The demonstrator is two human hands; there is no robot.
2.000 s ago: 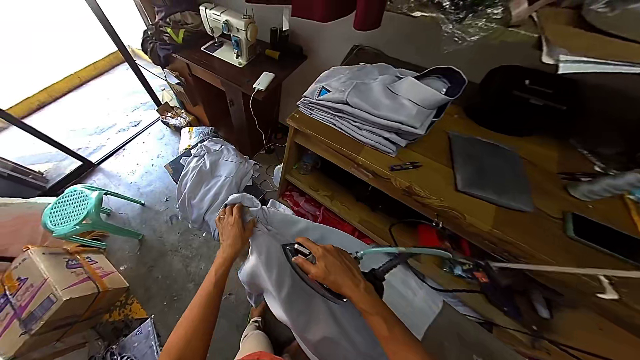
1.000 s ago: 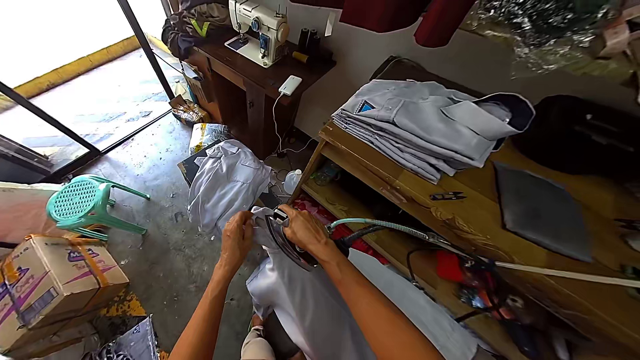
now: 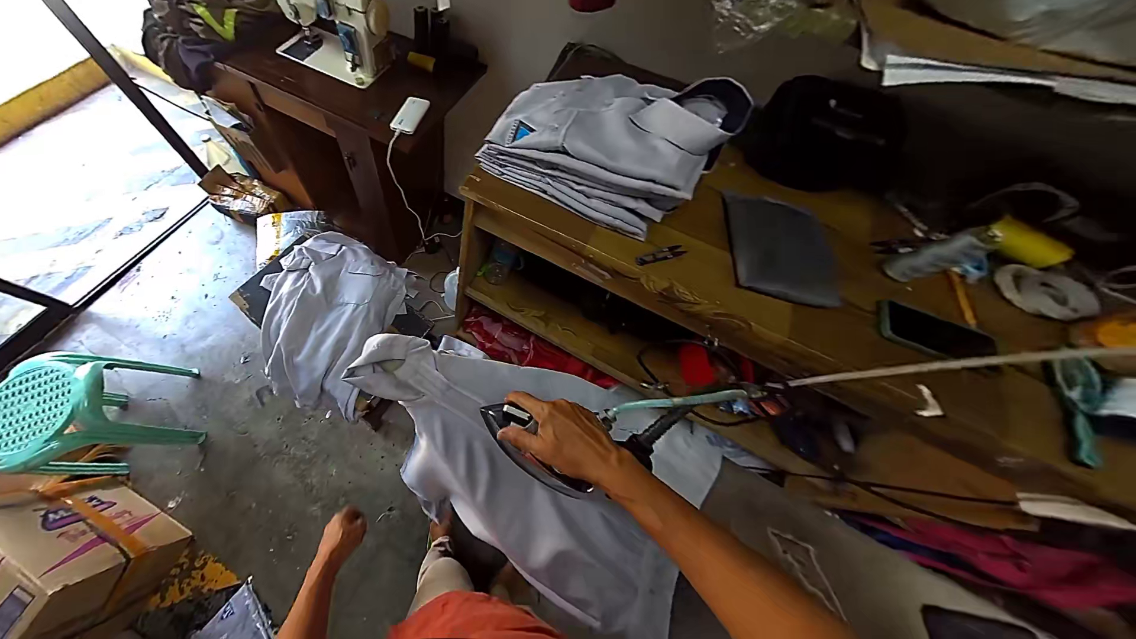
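Note:
My right hand (image 3: 565,437) grips the handle of a steam iron (image 3: 537,461), whose soleplate lies on a light grey shirt (image 3: 497,532). A pale green hose runs from the iron to the right. The shirt is spread over a padded board (image 3: 772,550), its collar end at the upper left. My left hand (image 3: 343,534) is off the cloth, to the left of the shirt and over the floor, its fingers curled with nothing seen in them. Another pale shirt (image 3: 333,306) lies in a heap beyond the collar.
Folded grey shirts (image 3: 603,151) are stacked on a wooden table (image 3: 701,293), near a dark grey cloth piece (image 3: 781,248) and a phone (image 3: 936,330). A sewing machine (image 3: 351,40) stands at the back. On the left are a green plastic stool (image 3: 80,408) and a taped cardboard box (image 3: 84,550).
My left hand has let go of the shirt and moved away from it toward my body. The iron has moved from the shirt's collar end to its body, still in my right hand.

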